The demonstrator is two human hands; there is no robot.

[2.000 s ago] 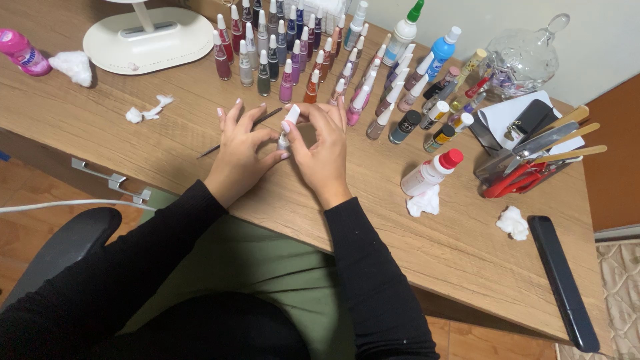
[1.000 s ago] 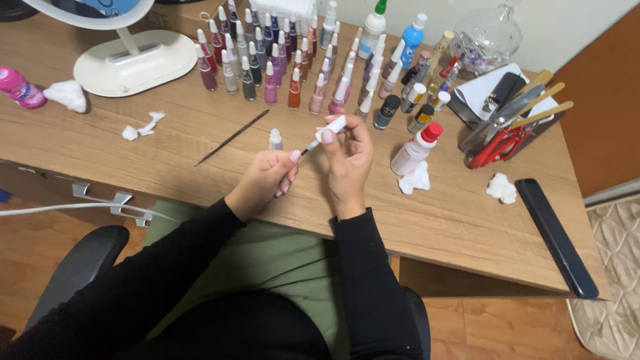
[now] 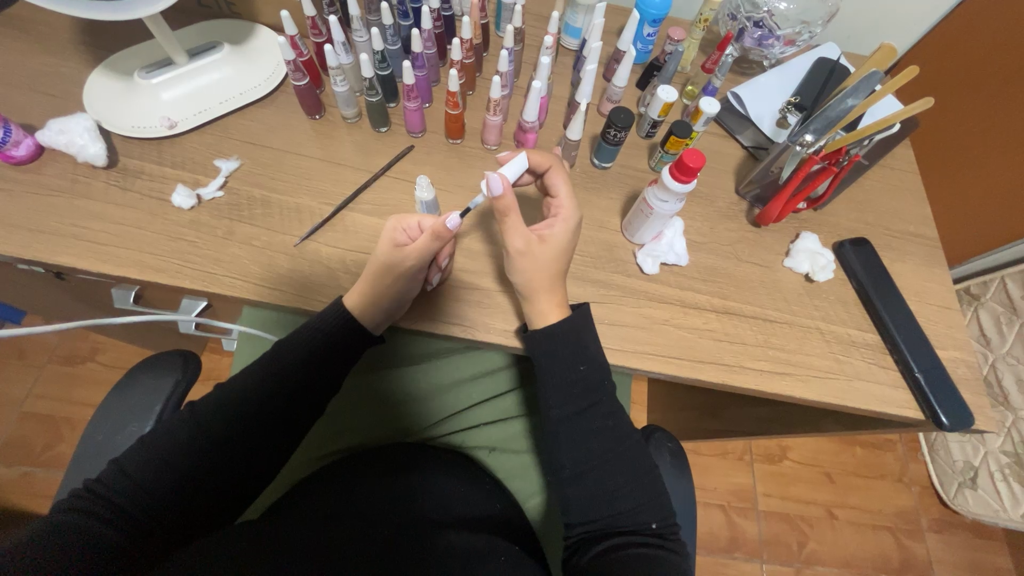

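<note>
My right hand pinches the white cap of a nail polish brush between thumb and fingers. The dark brush tip touches or nearly touches the thumbnail of my left hand, whose fingers are curled and hold nothing that I can see. Just behind my left hand an uncapped nail polish bottle stands on the wooden desk. A thin dark stick lies to the left of it, slanting across the wood.
Rows of nail polish bottles stand behind my hands. To the right are a red-capped bottle, cotton pieces, a holder with red-handled tools and a long black case. A white mirror stand is at the left.
Two seconds ago both hands were together around the small bottle. Since then the capped brush has come out, and the bottle stands on the desk. My left thumb is now under the brush.
</note>
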